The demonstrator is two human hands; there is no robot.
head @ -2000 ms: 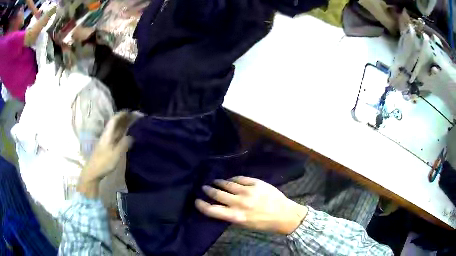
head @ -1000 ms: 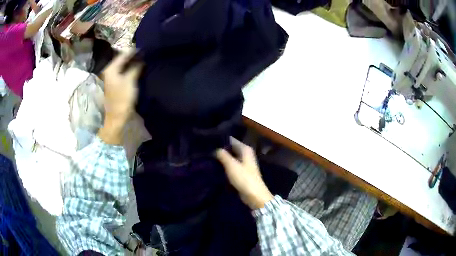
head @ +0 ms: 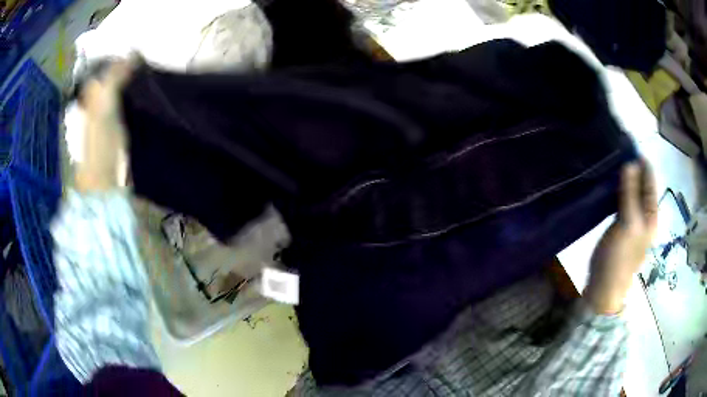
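The dark garment [head: 434,155], navy to black, is stretched sideways in front of me, over my lap. Pale thread lines run along it. A white label [head: 280,285] hangs at its lower left edge. My left hand [head: 105,128] grips its upper left corner and is blurred. My right hand [head: 626,233] grips its right edge, with some fingers over the cloth. The cloth hides parts of the table and my lap.
A blue plastic basket [head: 35,170] stands at the far left. A pale tray [head: 182,340] with scraps lies below the garment. The white machine table [head: 659,167] is at the right, with small scissors [head: 676,375] near its lower edge. Pale cloth [head: 232,39] lies behind.
The garment has gone from hanging lengthwise to being spread sideways. My left hand has moved left, my right hand right and up. The view has shifted left, and the label and tray now show.
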